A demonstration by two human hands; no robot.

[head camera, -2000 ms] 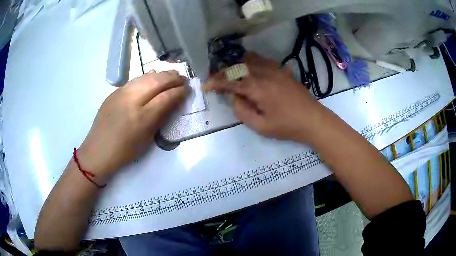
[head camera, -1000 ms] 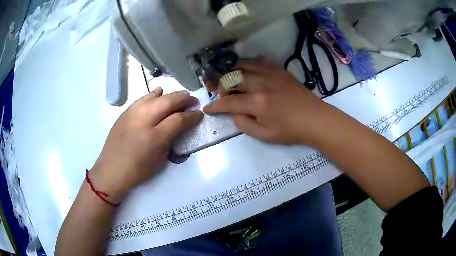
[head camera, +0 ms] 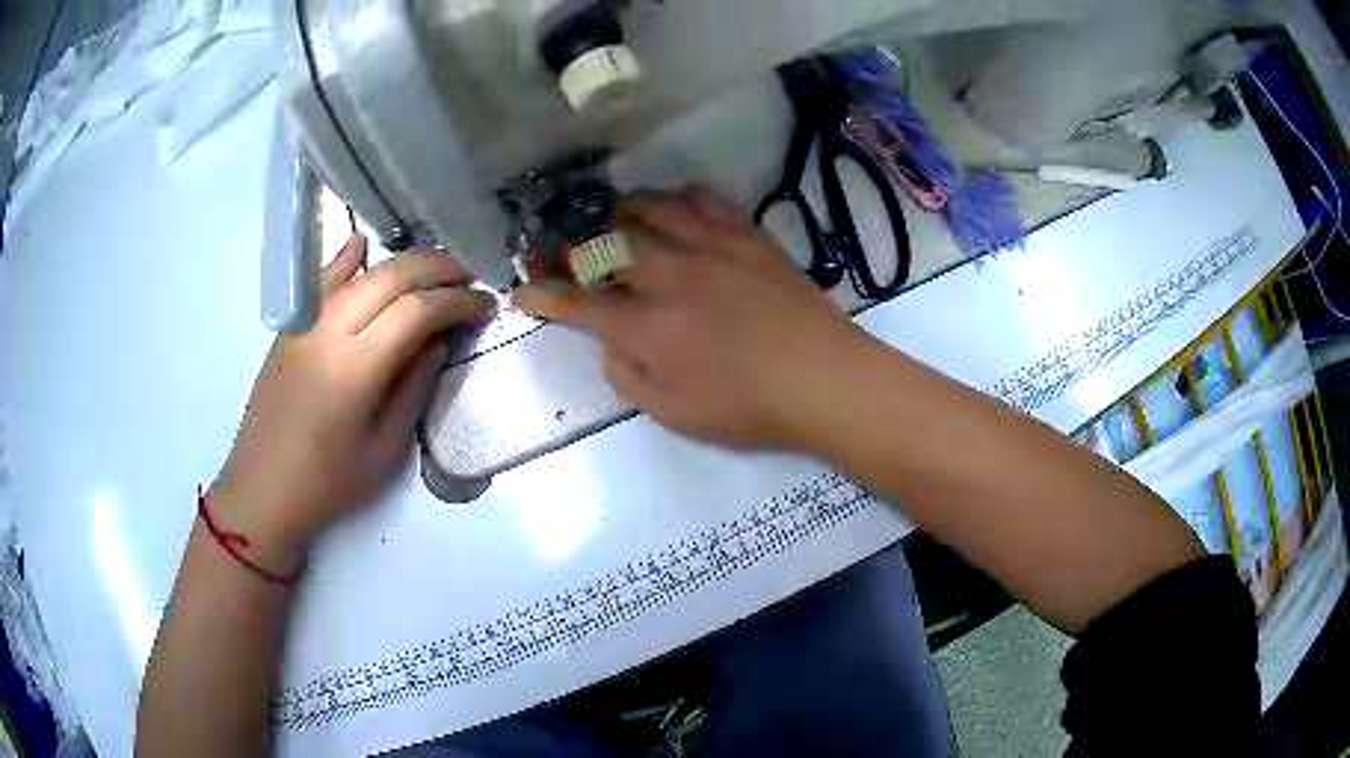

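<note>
My left hand (head camera: 356,341) lies left of the needle area, thumb and fingers drawn together at a small bright piece of white fabric strip (head camera: 499,301). The fabric is mostly hidden by the fingers and hard to tell from the bright plate. My right hand (head camera: 711,319) reaches in from the right, its fingertips at the same spot, partly behind the lower cream knob (head camera: 600,258); its grip is not clear. The pale sewing machine head (head camera: 422,126) stands over the fingertips. The grey machine bed (head camera: 511,415) shows in front of them.
Black-handled scissors (head camera: 837,222) lie right of my right hand, beside a purple thread bundle (head camera: 980,215) with a pink tool (head camera: 911,166). A pale lever (head camera: 289,245) hangs at left. A printed ruler (head camera: 592,600) runs along the front edge. White strips (head camera: 133,74) lie far left.
The view has shifted, so the scene sits further left. Both hands stay at the needle area with fingertips close together. The white fabric patch seen between them two seconds ago is now mostly covered.
</note>
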